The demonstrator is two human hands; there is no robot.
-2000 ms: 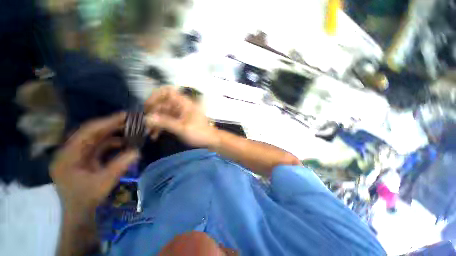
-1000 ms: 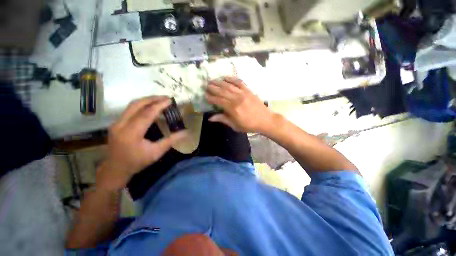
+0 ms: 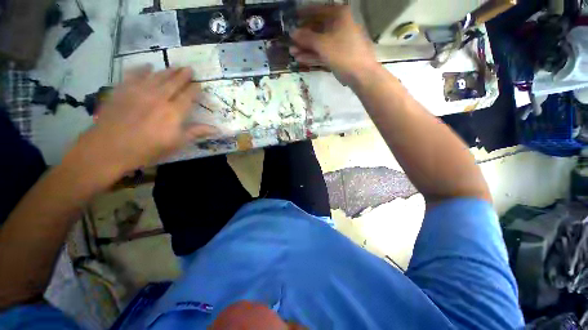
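The sewing machine bed (image 3: 335,90) lies across the table in front of me. Two round shiny hooks (image 3: 256,24) sit in its dark opening, with a silver slide plate (image 3: 149,32) to their left and a small silver plate (image 3: 244,60) below them. My left hand (image 3: 145,113) is blurred, palm down, over the left front of the table; whether it holds anything is hidden. My right hand (image 3: 332,42) is at the machine right of the hooks, fingers bent and blurred; I cannot tell whether they hold something. The dark ribbed piece cannot be made out.
Small dark metal parts (image 3: 75,38) lie on the table at the left. The pale machine head (image 3: 412,13) stands at the back right. A blue basket (image 3: 551,126) and dark cloth are at the right. My knees are under the table edge.
My left hand has moved left and forward, and the dark ribbed piece it held no longer shows. The striped screwdriver handle is now covered. My right hand has moved forward onto the machine.
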